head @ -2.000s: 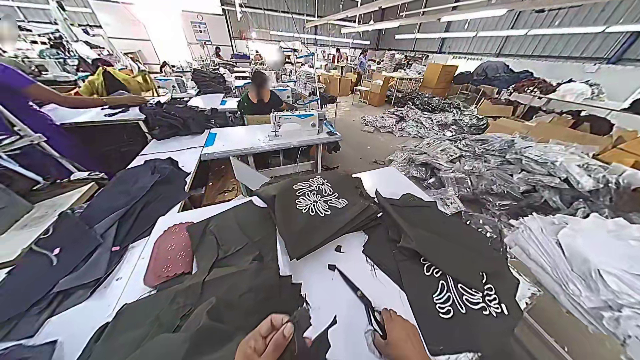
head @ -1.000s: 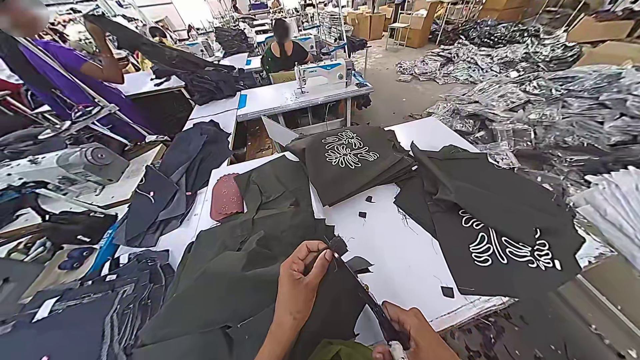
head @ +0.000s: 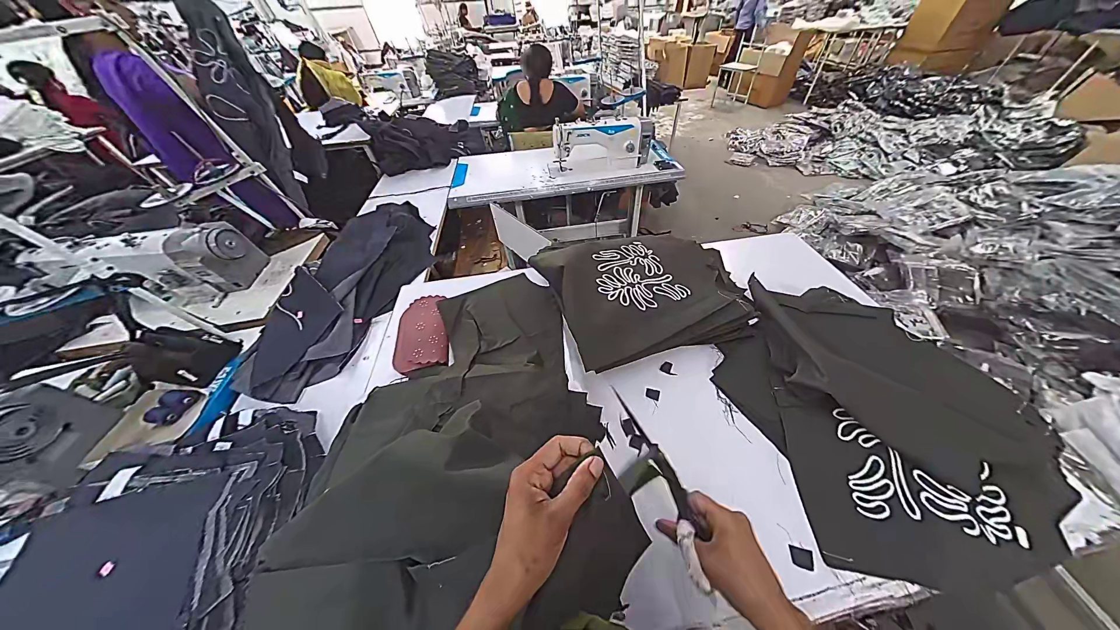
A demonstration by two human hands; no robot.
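My left hand (head: 551, 499) pinches the edge of a dark green fabric piece (head: 394, 507) between thumb and fingers, near the bottom middle. Just right of it, my right hand (head: 726, 551) grips fabric scissors (head: 669, 490) by the handles, blades pointing up and left over the white table (head: 700, 420). Small dark fabric scraps (head: 653, 395) lie by the blades. Behind them is a stack of dark fabric panels (head: 647, 297) with white looped embroidery. More embroidered panels (head: 910, 437) lie at the right. A dusty-pink scalloped item (head: 422, 336) rests beside the green fabric.
A white sewing machine (head: 599, 142) stands on a table ahead, where a person (head: 537, 96) sits with their back to me. Another sewing machine (head: 166, 255) and stacked dark denim-like pieces (head: 131, 525) are at left. Bagged goods (head: 989, 236) are heaped at right.
The view has shifted towards the left side. The dark embroidered cloth near the person in purple now hangs upright at the upper left. My right hand still holds the scissors.
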